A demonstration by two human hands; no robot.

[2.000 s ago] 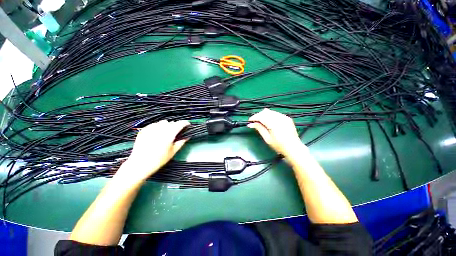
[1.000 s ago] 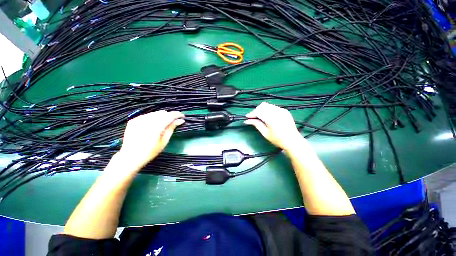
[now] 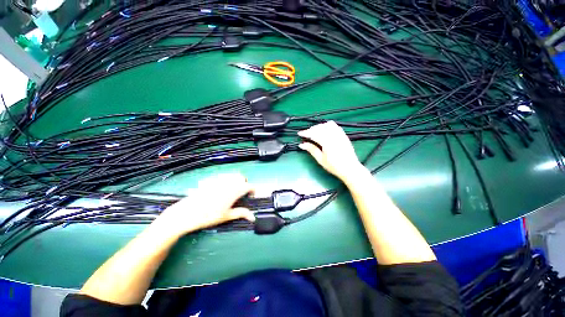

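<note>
Black cable assemblies lie across the green table. My right hand (image 3: 327, 147) pinches the main cable just right of a moulded splitter (image 3: 271, 148). My left hand (image 3: 218, 201) is over the branch cables left of two nearer splitters, the upper one (image 3: 285, 199) and the lower one (image 3: 268, 222). Its thumb and fingers are apart around these cables; whether it grips them is unclear. More splitters lie farther back, one (image 3: 275, 120) just beyond the held cable and another (image 3: 258, 99) behind it.
Scissors with orange handles (image 3: 279, 73) lie behind the splitters. A large heap of black cables (image 3: 396, 37) runs along the far and right side of the green table (image 3: 334, 247). A blue crate (image 3: 489, 254) with black cables is below the table edge at the right.
My left hand has left the branch cables of the splitter by my right hand and moved down to the nearer bundle. My right hand stays at the same main cable.
</note>
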